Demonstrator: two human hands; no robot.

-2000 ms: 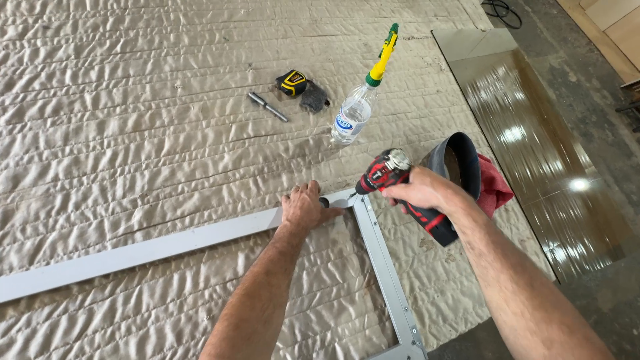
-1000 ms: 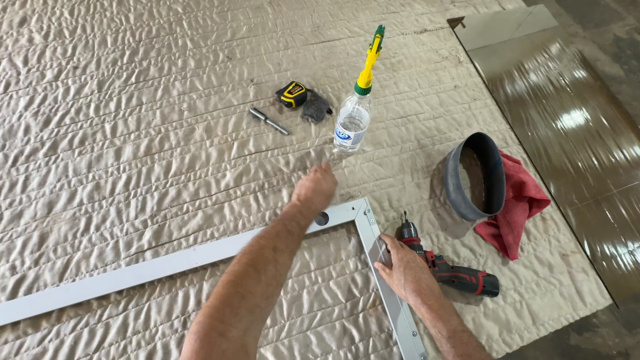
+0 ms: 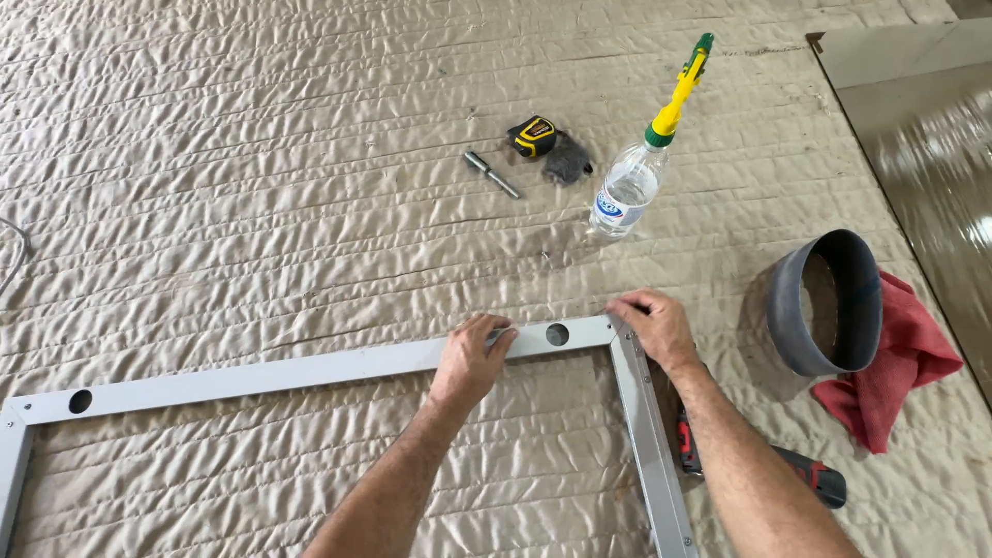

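Observation:
A white metal frame (image 3: 310, 373) lies on a quilted beige blanket, with screws at its corners and a round hole near each end of its long upper bar. My left hand (image 3: 474, 355) grips that bar, left of the right-hand hole. At the upper right corner, the curled fingers of my right hand (image 3: 652, 322) touch the frame near the mitre joint. Whether they hold something small is not visible. A red and black cordless drill (image 3: 820, 474) lies right of the frame, partly hidden under my right forearm.
Beyond the bar lie a metal pen-like tool (image 3: 493, 175), a yellow and black tape measure (image 3: 532, 136) and a dark fuzzy wad (image 3: 567, 161). A spray bottle (image 3: 625, 194) stands beside them. At right are a grey band (image 3: 783, 310), a red cloth (image 3: 891, 387) and a film-wrapped panel (image 3: 938, 139).
The drill, in my right hand two seconds ago, was released and lies on the blanket. My right hand has since moved from the side bar up to the corner. My left hand is back on the upper bar.

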